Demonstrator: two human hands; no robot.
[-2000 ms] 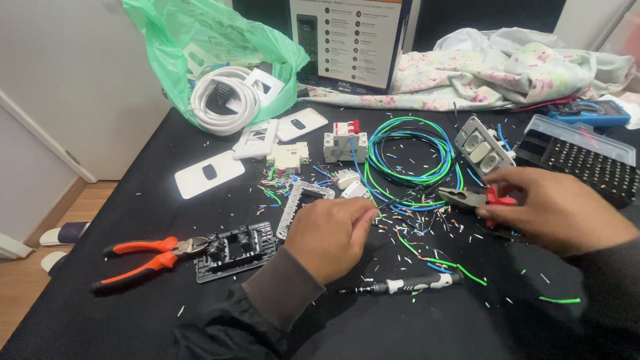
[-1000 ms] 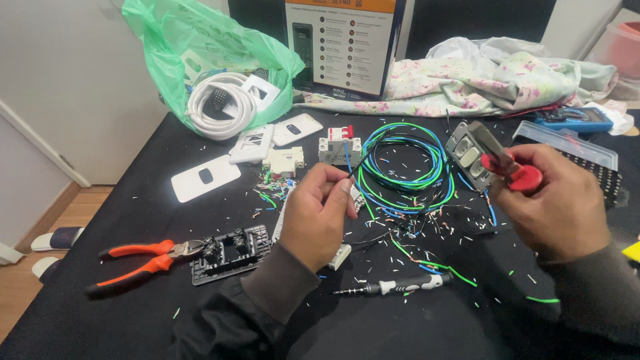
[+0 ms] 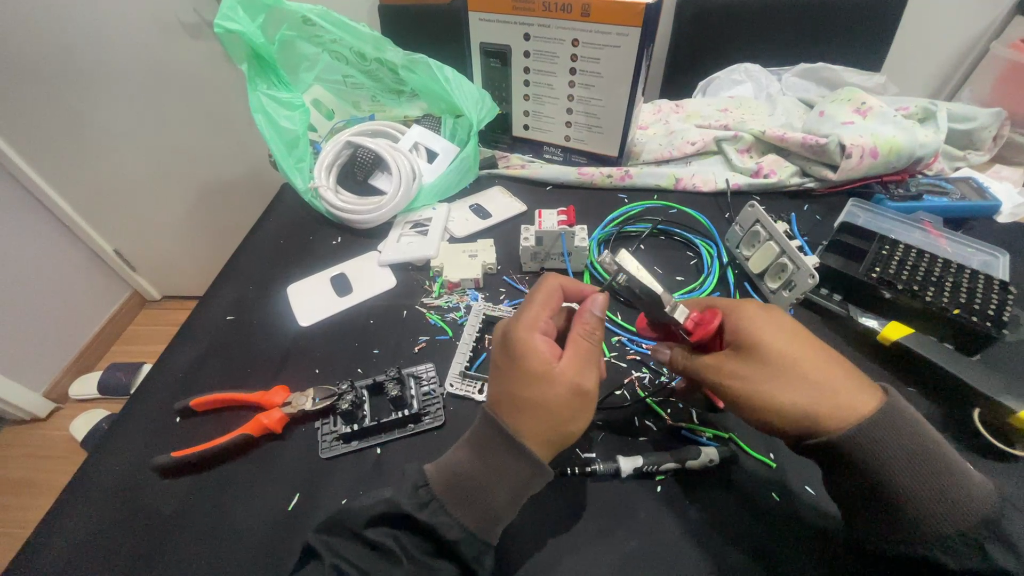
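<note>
My left hand [image 3: 552, 360] pinches the end of a thin black wire between thumb and forefinger, near the table's middle. Red-handled pliers [image 3: 644, 292] are in my right hand [image 3: 760, 368], their metal jaws tilted up and left beside the wire; whether the jaws touch it I cannot tell. Behind both hands lies a coil of green, blue and black wire [image 3: 712, 256]. A circuit breaker [image 3: 552, 246] with a red lever stands left of the coil. Partly hidden by my left hand is a pale mounting frame [image 3: 464, 360]. A screwdriver [image 3: 668, 462] lies below my hands.
Orange-handled pliers [image 3: 248, 416] touch a dark switch frame [image 3: 384, 408] at left. White cover plates [image 3: 342, 288] and a green bag [image 3: 448, 88] are behind. A socket module [image 3: 772, 254], a bit case [image 3: 920, 272] and a multimeter [image 3: 936, 196] sit at right. Wire scraps are scattered about.
My right hand has brought the red-handled pliers leftward, close to my left hand. Two seconds ago the hands were farther apart, with the pliers over the coil's right side.
</note>
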